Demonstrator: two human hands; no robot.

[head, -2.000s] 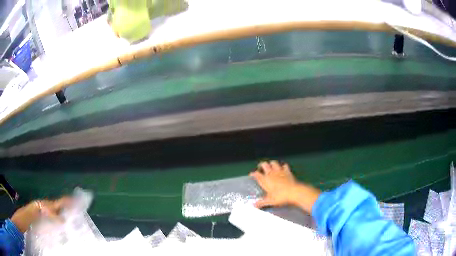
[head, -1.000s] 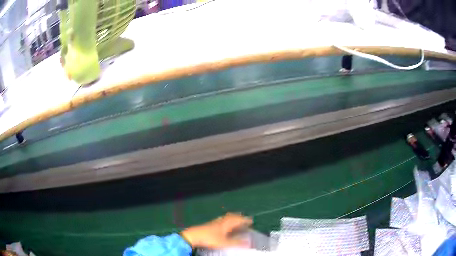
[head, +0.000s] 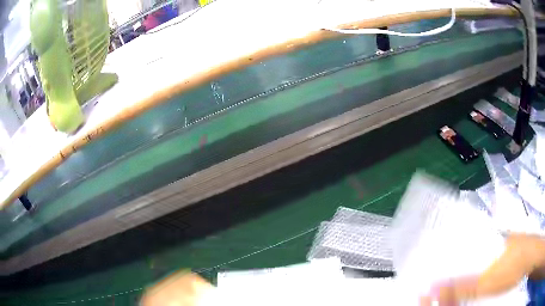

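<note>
My right hand (head: pixel 499 272) is at the lower right, blurred, with its fingers on a whitish bubble bag (head: pixel 425 209) that is tilted up from the pile. My left hand (head: pixel 179 290) is blurred and cut off by the bottom edge; its fingers and whatever it may hold cannot be made out. Flat dimpled bubble bags (head: pixel 358 238) lie on the near side of the green belt (head: pixel 281 221) between the hands. Glaring white sheets cover the bottom middle.
Dark display modules (head: pixel 459 144) with copper patches lie on the belt at the right, near more bubble bags (head: pixel 521 182) and a dark upright post (head: pixel 526 101). A green fan (head: pixel 64 89) stands on the white shelf (head: pixel 197 51), which has a wood-coloured edge and a hanging white cable.
The view has turned towards the right, showing more of the modules. My right hand has come into view with a raised bag. My left hand now sits lower left, partly out of the picture.
</note>
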